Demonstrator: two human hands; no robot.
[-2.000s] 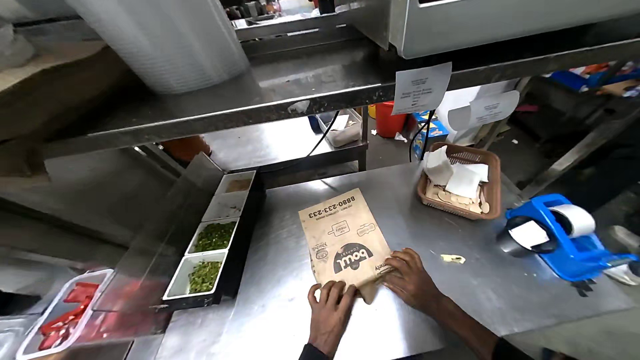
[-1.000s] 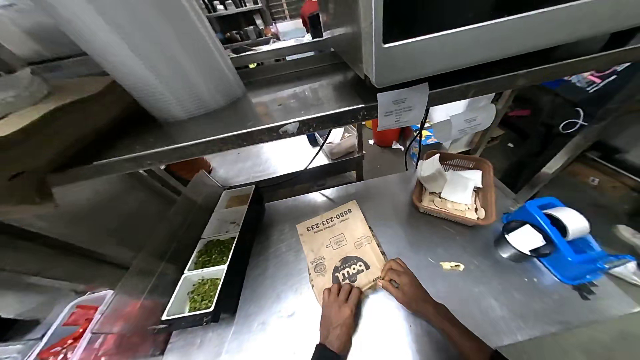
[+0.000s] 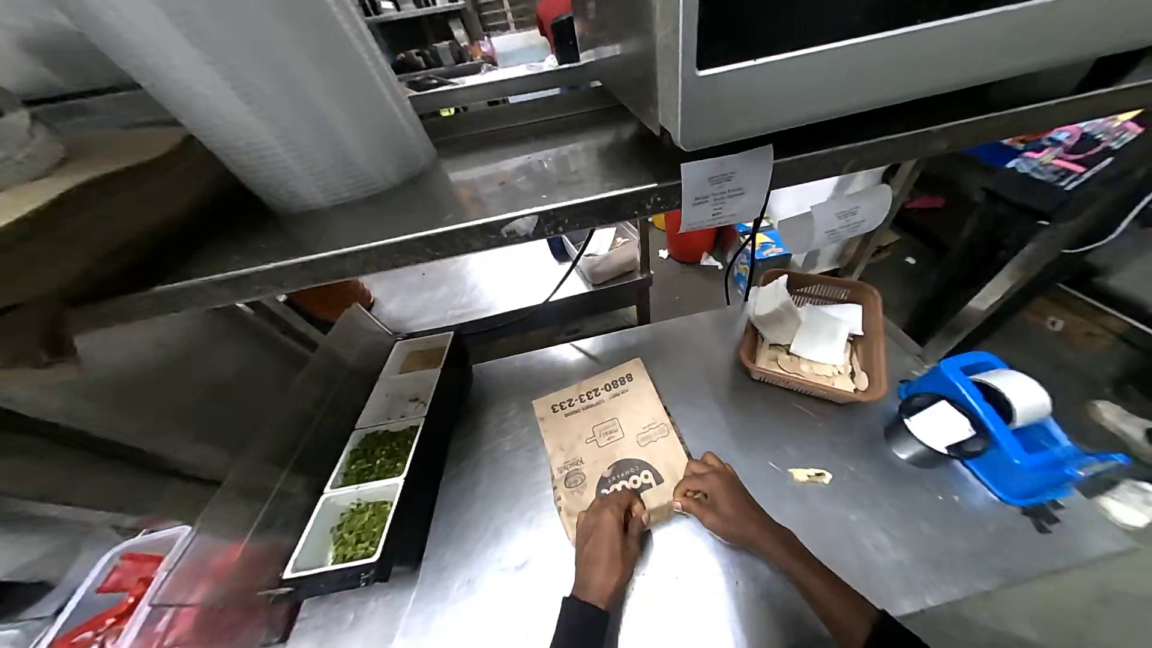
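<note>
A printed brown paper bag [image 3: 607,432] lies flat on the stainless steel table [image 3: 504,558], its near end under my fingers. My left hand [image 3: 612,544] presses down on the bag's near edge, with curled fingers over the printed logo. At the bag's near right corner, my right hand [image 3: 715,499] pinches the paper between thumb and fingers. The underside of the bag is hidden.
Left stands a black rack of white tubs [image 3: 346,531] with chopped greens. A brown plastic basket [image 3: 873,346] with napkins and wooden spoons is at the back right, beside a blue tape dispenser [image 3: 1017,450]. A steel shelf [image 3: 486,202] crosses above; a food scrap [image 3: 810,475] lies right.
My left hand has moved onto the bag's near edge from just below it. The right hand stays at the near right corner. The view has shifted somewhat.
</note>
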